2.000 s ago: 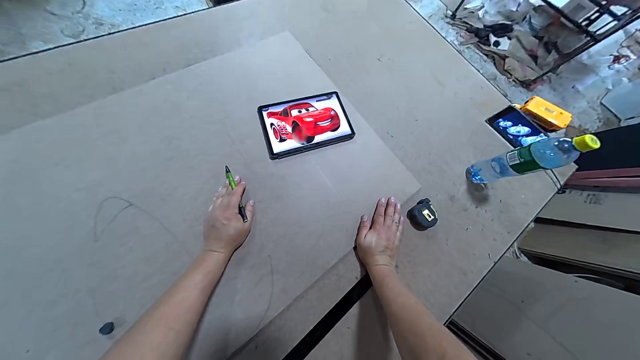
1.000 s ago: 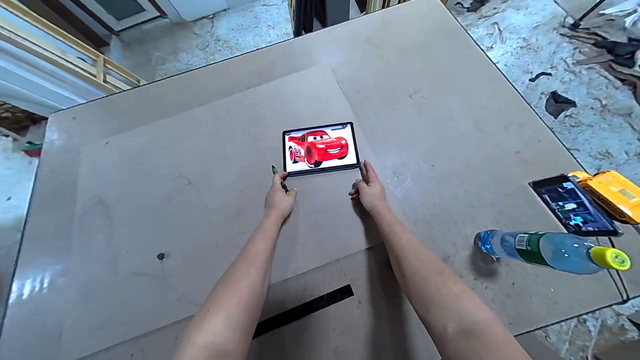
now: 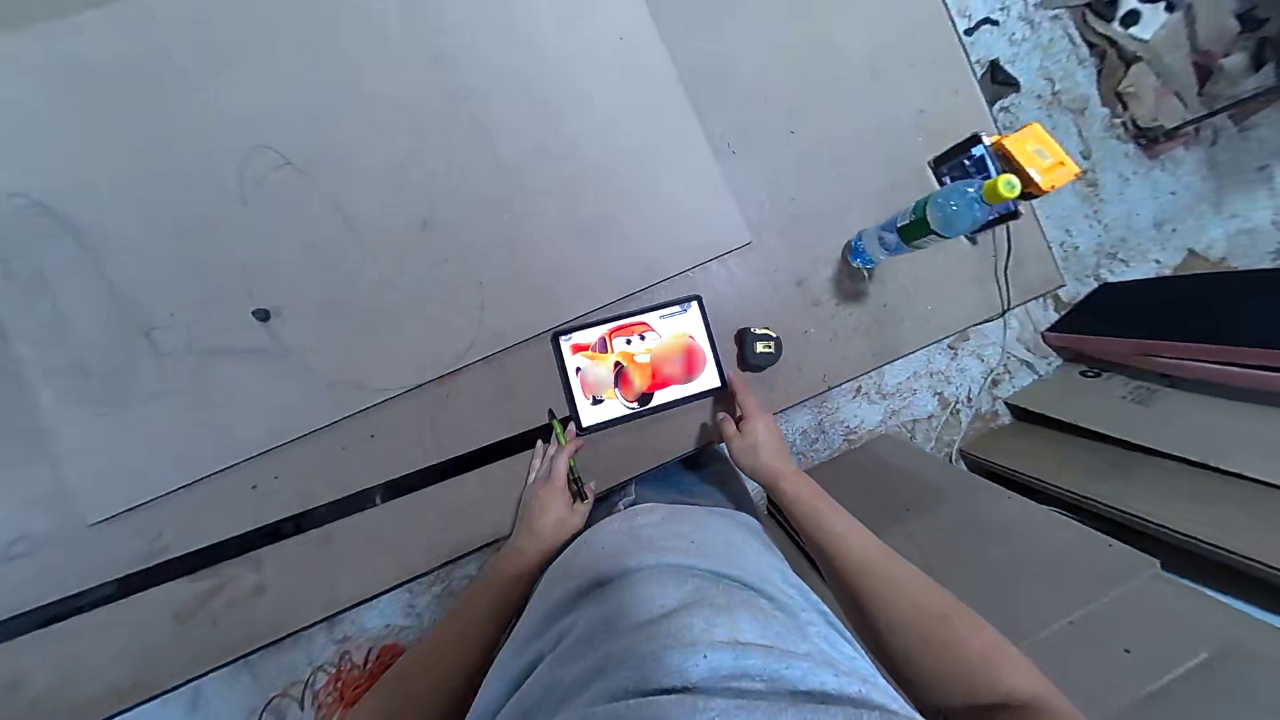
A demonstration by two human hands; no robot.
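Note:
My left hand (image 3: pixel 552 492) holds a green and black pen (image 3: pixel 567 455), its fingertips by the lower left corner of a tablet (image 3: pixel 640 362). The tablet shows a red cartoon car and lies near the table's front edge, just off the large sheet (image 3: pixel 450 200). At the tablet's lower right corner is my right hand (image 3: pixel 752 430), index finger extended against or beside the edge; its grip there is not clear. A black tape measure (image 3: pixel 759 348) sits right of the tablet. Left of it, a long black strip (image 3: pixel 300 524) lies along the table.
A plastic bottle with a yellow cap (image 3: pixel 925 222) stands at the right, by a dark-framed device (image 3: pixel 968 165) and a yellow case (image 3: pixel 1037 160). A cable hangs over the table edge. Stacked boards (image 3: pixel 1150 430) are at the lower right, orange cord (image 3: pixel 355 680) below left. A small dark lump (image 3: pixel 261 315) rests on the sheet.
The tablet has moved off the sheet to the table's front edge, with both hands beside it. Two seconds ago it lay on the sheet, away from both hands. The view has shifted strongly.

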